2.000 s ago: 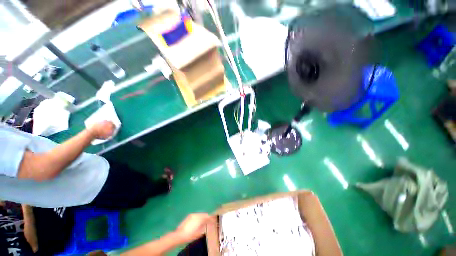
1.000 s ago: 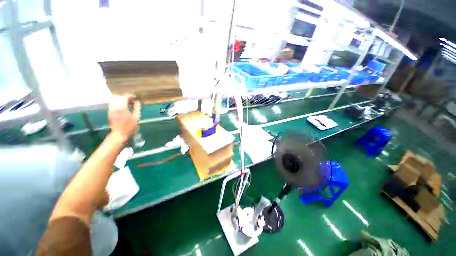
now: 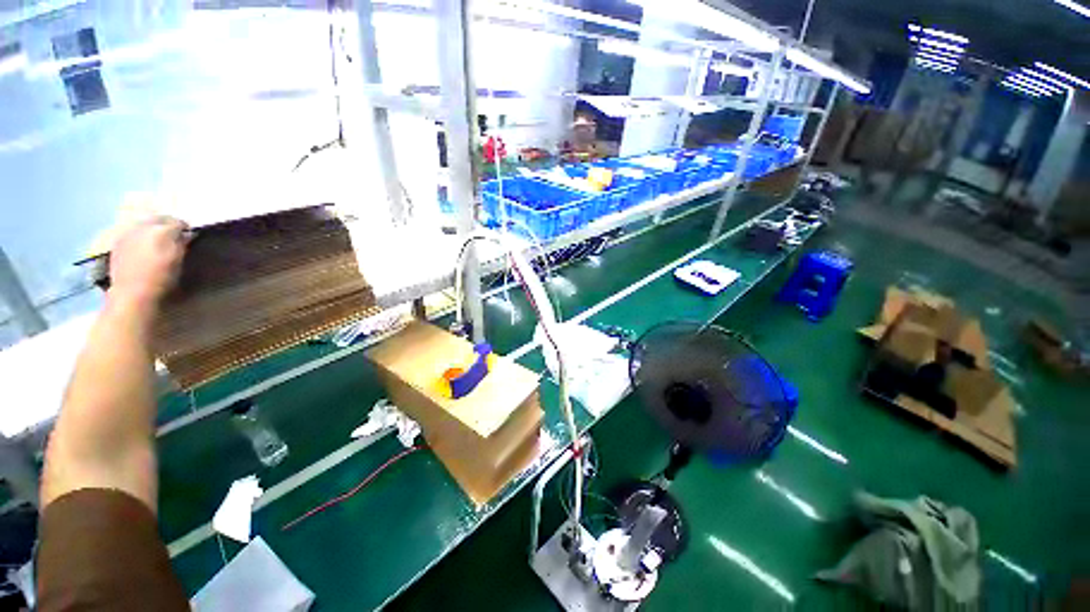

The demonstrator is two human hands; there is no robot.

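Observation:
My left hand [image 3: 146,254], bare below a brown sleeve, is raised at the left, at the upper left edge of a tall stack of brown cardboard pads [image 3: 269,287] on the shelf above the bench. Its fingers are curled over the top pads' edge; their exact hold is partly hidden. My right hand is not in view. A tape dispenser [image 3: 466,373] with a blue body and orange roll lies on a brown cardboard stack [image 3: 460,412] on the green bench.
Clear bottle [image 3: 261,436] and white sheets [image 3: 253,583] on the bench; blue crates [image 3: 538,209] on the shelf. Fan [image 3: 705,395] and white tubular stand [image 3: 574,562] stand by the bench. Blue stool [image 3: 816,283], opened cartons [image 3: 944,371] and crumpled sack [image 3: 914,550] are on the floor.
My left hand has gone from the floor carton up to the pads on the shelf, now at their upper left edge. The view has risen and turned; the carton and co-worker have left it.

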